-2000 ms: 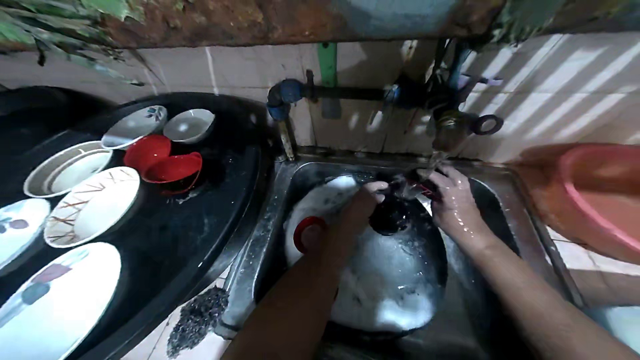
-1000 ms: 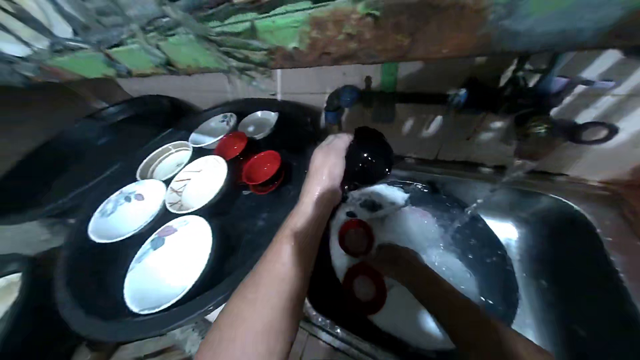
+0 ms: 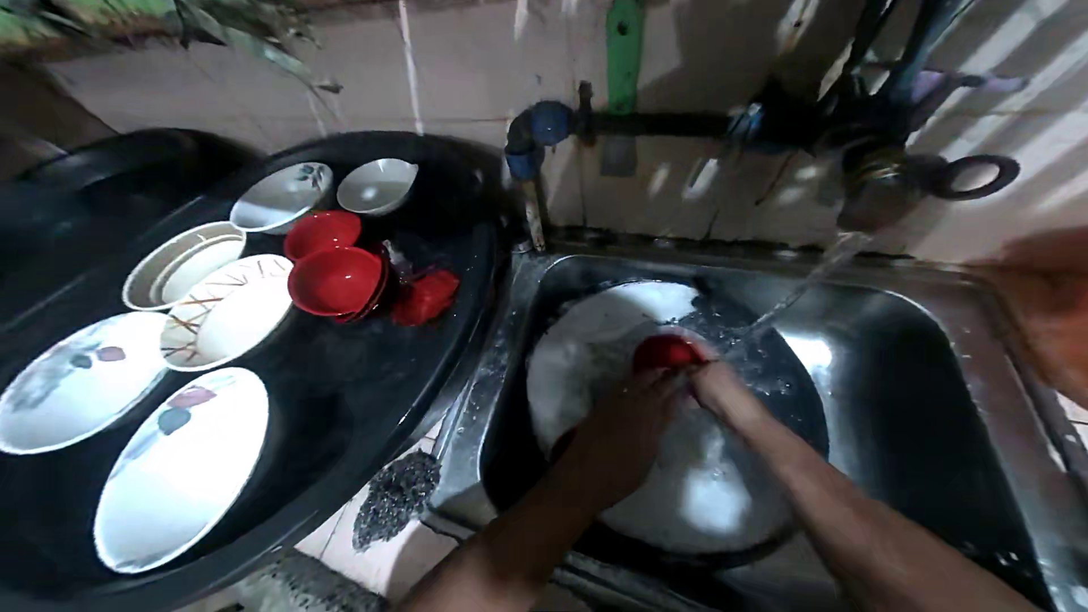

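Over the soapy basin in the metal sink [image 3: 901,382], my left hand [image 3: 642,416] and my right hand [image 3: 718,382] come together at a small red bowl [image 3: 667,353]. Both hands are on the bowl, with the fingers partly hidden and blurred. Part of another dark red item [image 3: 563,444] shows beneath my left forearm. Water from the tap [image 3: 880,174] runs down just right of the bowl. On the black tray [image 3: 357,408] to the left are stacked red bowls [image 3: 334,280], a wet red piece [image 3: 427,297] and several white dishes, among them an oval plate [image 3: 183,467].
A dark scouring pad [image 3: 398,497] lies on the tiled ledge between tray and sink. A pipe [image 3: 654,125] runs along the tiled wall behind. Another black tub [image 3: 110,178] stands at the far left, and an orange-red basin [image 3: 1045,314] at the right edge.
My left hand has come back from the black item by the tray to the basin, where both hands meet at a red bowl. A wet red piece now shows beside the stacked bowls. The view has shifted right.
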